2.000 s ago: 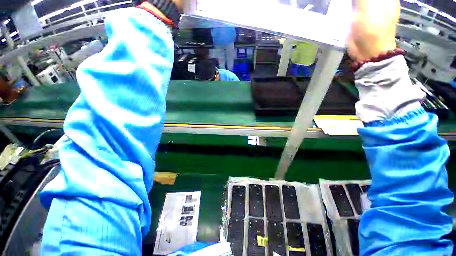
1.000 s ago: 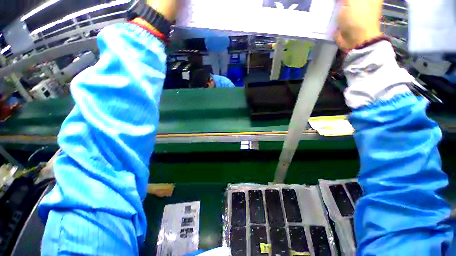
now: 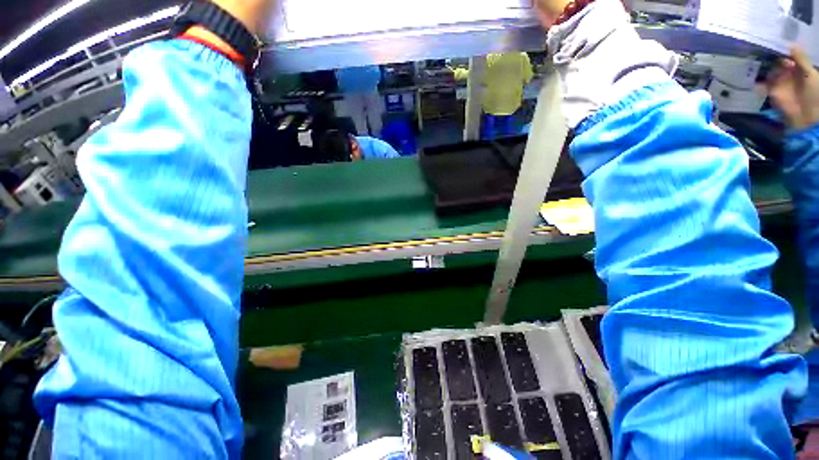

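My left hand and my right hand are raised at the top edge, mostly cut off, with fingers out of view. Between them a white sheet lies against a pale metal bar; only its lower part shows. Whether my hands grip sheet or bar is hidden. Below, on the green bench, lie a small printed sheet and a white component tray with rows of dark flat parts, some with yellow strips. My right sleeve partly covers a second tray.
A slanted metal post rises behind the trays. Black trays lie on the green line beyond. At right, another person's hand holds a white sheet. People are behind the line. A brown piece lies left.
Both my arms have shifted left in the picture, and my hands are now further out at the top. Another person's hand and arm have come into view at right with the sheet there.
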